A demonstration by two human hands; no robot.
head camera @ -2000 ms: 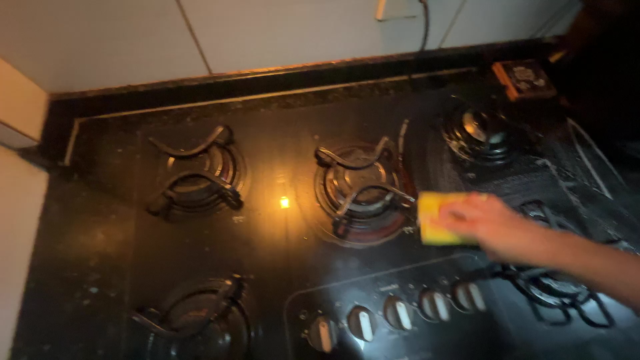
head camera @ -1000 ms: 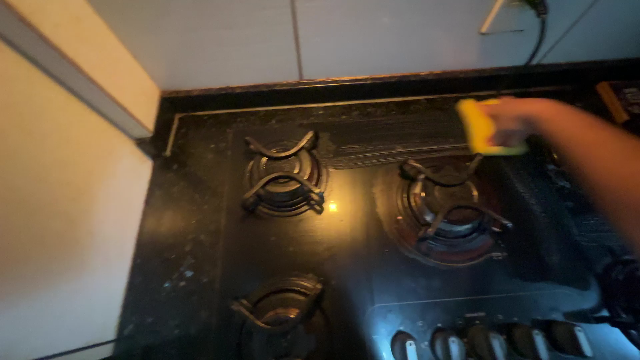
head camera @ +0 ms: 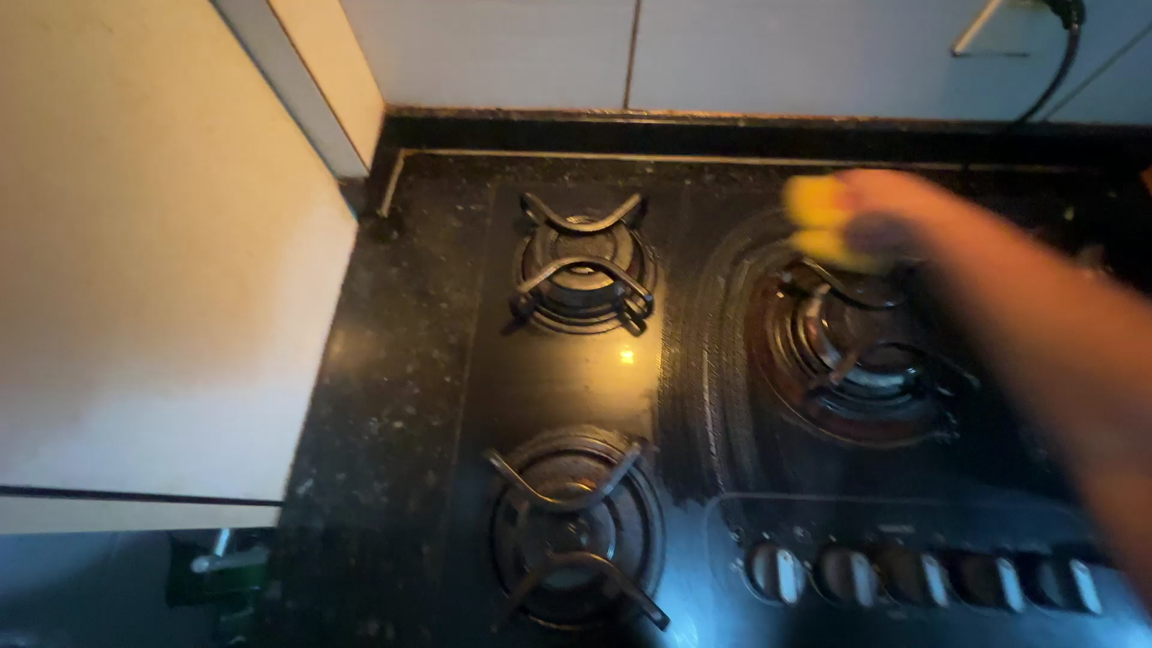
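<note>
My right hand (head camera: 886, 211), blurred by motion, grips a yellow sponge (head camera: 823, 220) on the black cooktop (head camera: 567, 378), just behind the middle burner (head camera: 864, 351) with its curved pan support. Curved wet streaks (head camera: 720, 360) mark the surface left of that burner. Two more burners with metal supports are at the left, a rear one (head camera: 583, 270) and a front one (head camera: 576, 531). My forearm covers part of the cooktop's right side. My left hand is out of the frame.
Several control knobs (head camera: 846, 576) line the front of the cooktop. A granite ledge (head camera: 630, 135) and tiled wall (head camera: 504, 54) stand behind. At left is a pale cabinet side (head camera: 162, 270). A black cable (head camera: 1066, 72) hangs at the upper right.
My right hand has taken the sponge from the front right of the middle burner to behind it. Curved streaks now show left of that burner. The view has shifted left.
</note>
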